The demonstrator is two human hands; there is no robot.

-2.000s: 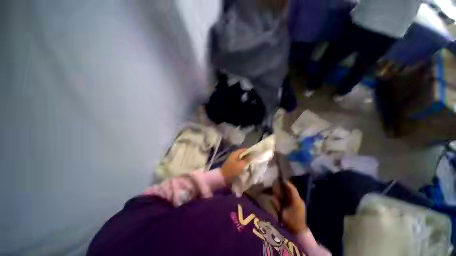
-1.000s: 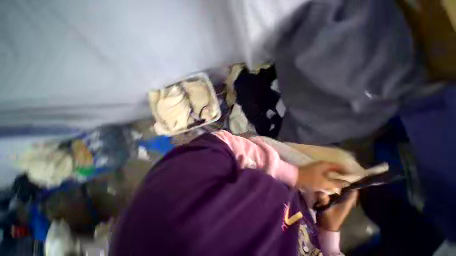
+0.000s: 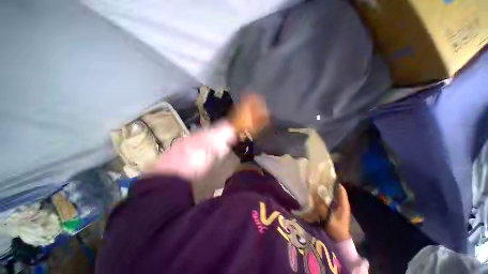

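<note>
My right hand [image 3: 338, 214] is low, right of centre, closed on a cream and beige cloth piece [image 3: 315, 168] that sticks up from the fingers in front of my body. Part of the cloth spreads to the left. No scissors can be made out in it. My left hand [image 3: 249, 114] is stretched forward near the centre, away from the cloth. It is strongly blurred, and I cannot tell whether its fingers hold anything.
A pale basket [image 3: 179, 119] with folded beige pieces stands left of my left forearm. A pale cloth-covered surface [image 3: 69, 91] fills the upper left. A person in grey clothing [image 3: 305, 64] is close in front, beside a cardboard box [image 3: 412, 43]. Another person's blue clothing [image 3: 422, 144] is at right.
My left hand has left the cloth and moved forward to the left. The cloth is now at my right hand alone. The dark tool seen between the hands earlier no longer shows clearly.
</note>
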